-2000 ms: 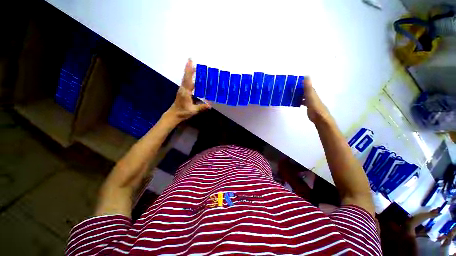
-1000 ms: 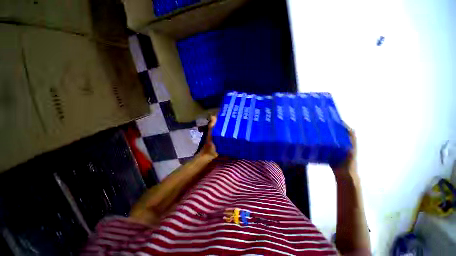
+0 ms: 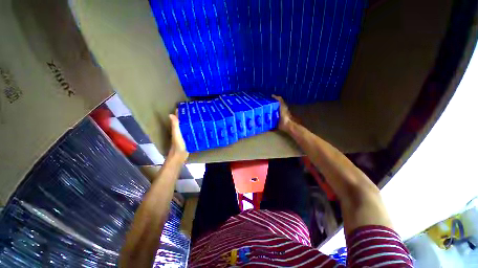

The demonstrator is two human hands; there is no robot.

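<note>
A row of several blue retail boxes [image 3: 228, 121] is pressed between my two hands, inside the near left part of a large brown shipping carton [image 3: 361, 128]. My left hand [image 3: 178, 137] is flat against the left end of the row. My right hand [image 3: 283, 113] holds the right end, its fingers partly hidden behind the boxes. Packed rows of blue boxes [image 3: 257, 47] with thin pale lines fill the carton's far side, just beyond the held row. I cannot tell if the held row touches the carton's bottom.
Another brown carton [image 3: 36, 68] stands at the left. Dark film-wrapped goods [image 3: 73, 193] lie at the lower left. A red stool [image 3: 250, 176] is between my legs. The white table [image 3: 435, 157] curves along the right, with a yellow bundle [image 3: 452, 233] at the lower right.
The row of boxes has moved from above the white table, past the table edge, into the carton. Both hands still hold its ends. The view has turned left and down to the carton.
</note>
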